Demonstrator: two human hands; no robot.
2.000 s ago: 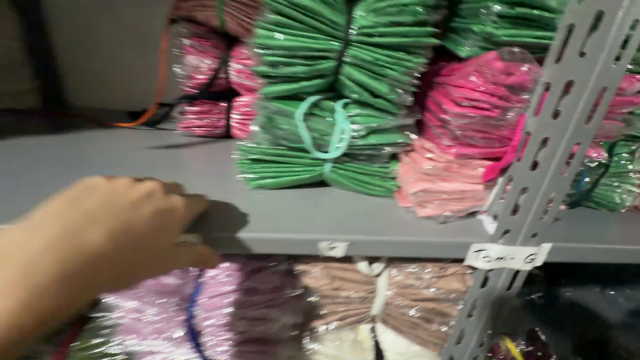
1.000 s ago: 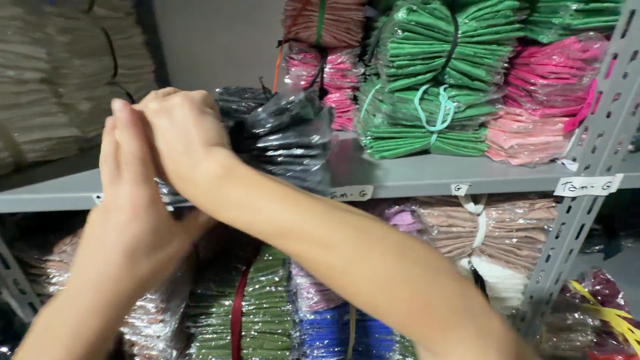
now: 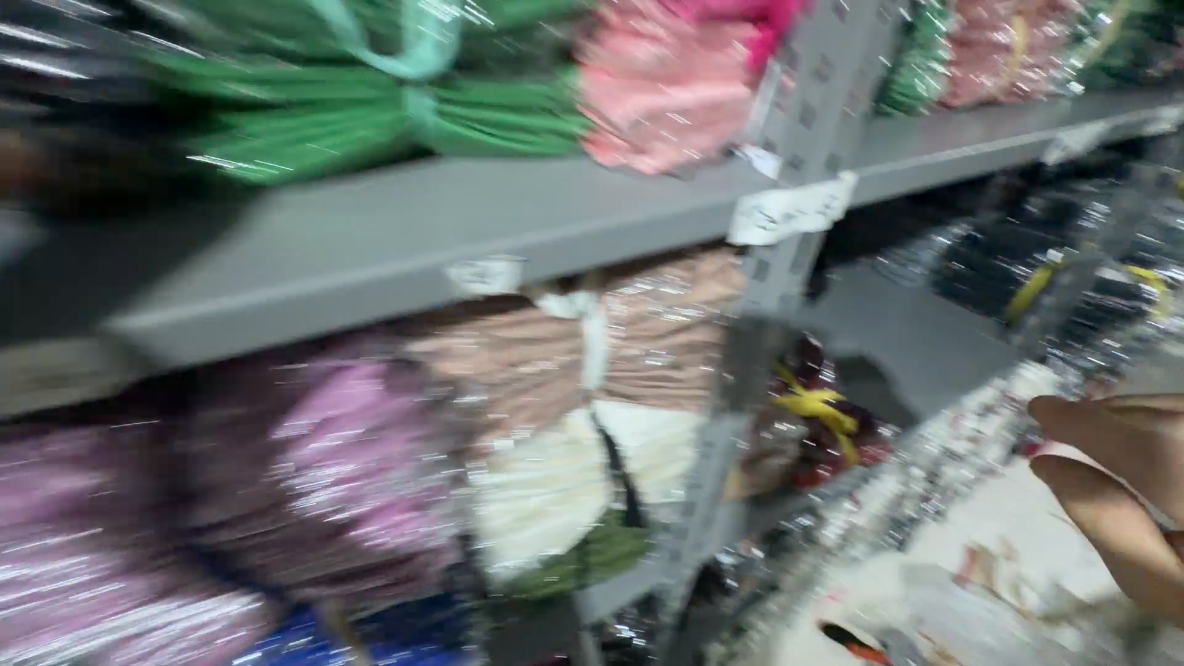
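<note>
At the right edge, my right hand (image 3: pixel 1115 476) is partly in frame, its visible fingers apart and pointing left, with nothing seen between them. A blurred skin-toned patch at the far left edge may be my left hand, beside a dark plastic-wrapped bundle (image 3: pixel 83 83); its grip is unclear. Next to that bundle on the grey metal shelf (image 3: pixel 370 222) lie a green bundle (image 3: pixel 305 116) with a light-blue tie and a pink one (image 3: pixel 666 102). Below are purple (image 3: pixel 361 444), tan (image 3: pixel 666 324) and cream (image 3: pixel 536 481) bundles.
A perforated metal upright (image 3: pixel 800 157) divides the shelving, with a handwritten label (image 3: pixel 795 211) at the shelf edge. Beyond it sit dark bundles with yellow ties (image 3: pixel 819 407). Plastic bags (image 3: pixel 971 601) lie low at the right.
Both hands were together by the dark bundle one second ago; my right hand is now apart at the far right. The dark bundle was not visible two seconds ago. The view has swung right and closer.
</note>
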